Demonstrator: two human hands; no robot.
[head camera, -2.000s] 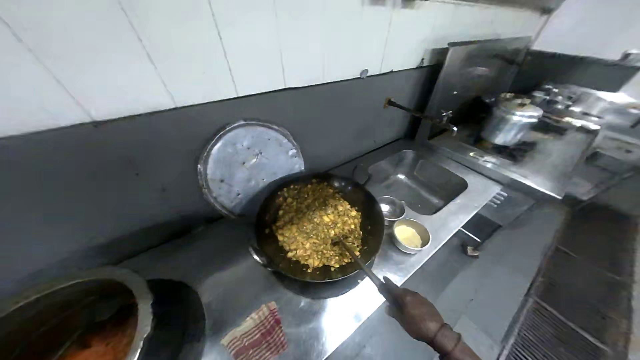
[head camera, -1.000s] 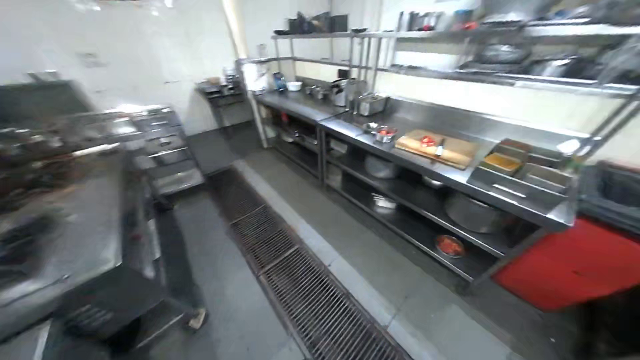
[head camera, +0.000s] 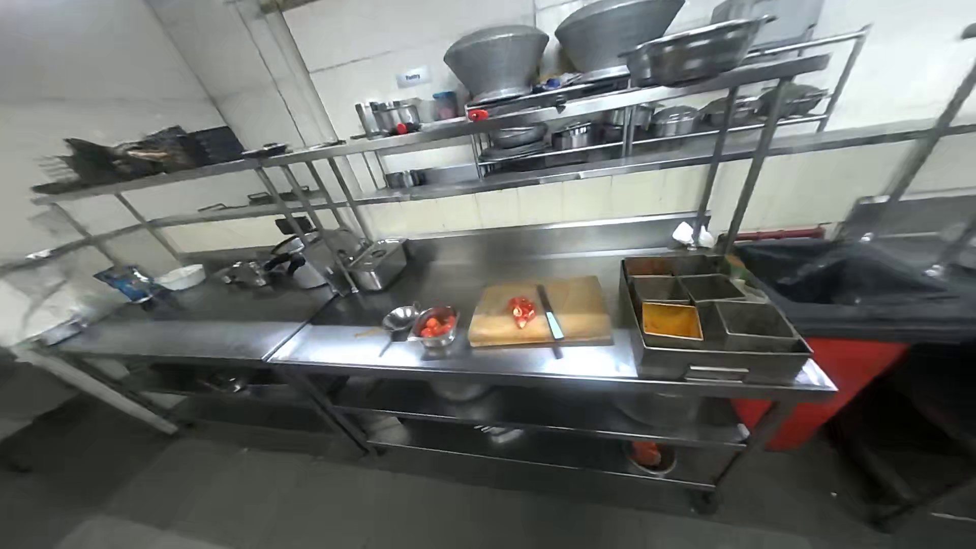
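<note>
Neither of my hands is in view. On the steel worktable (head camera: 488, 360) lies a wooden cutting board (head camera: 496, 313) with cut tomato pieces (head camera: 522, 311) on it. A knife (head camera: 550, 313) rests on the board to their right, its pale handle end toward the near edge. Left of the board stands a steel bowl (head camera: 436, 340) of tomatoes, touching or close to a small strainer-like steel bowl (head camera: 398, 320). Toward the right end sits a steel spice tray (head camera: 728, 370) with square containers, one holding yellow powder (head camera: 671, 320).
A lidded steel container (head camera: 379, 263) stands at the back. Shelves above carry large metal pots (head camera: 497, 61) and pans. A red bin (head camera: 846, 381) with a black liner is at the right. Below, a bowl of red food (head camera: 652, 457) sits on the lower shelf (head camera: 549, 459).
The view has swung far from the stove side to this worktable. Two seconds ago one hand held a utensil in a wok of food; hand and wok are out of view now.
</note>
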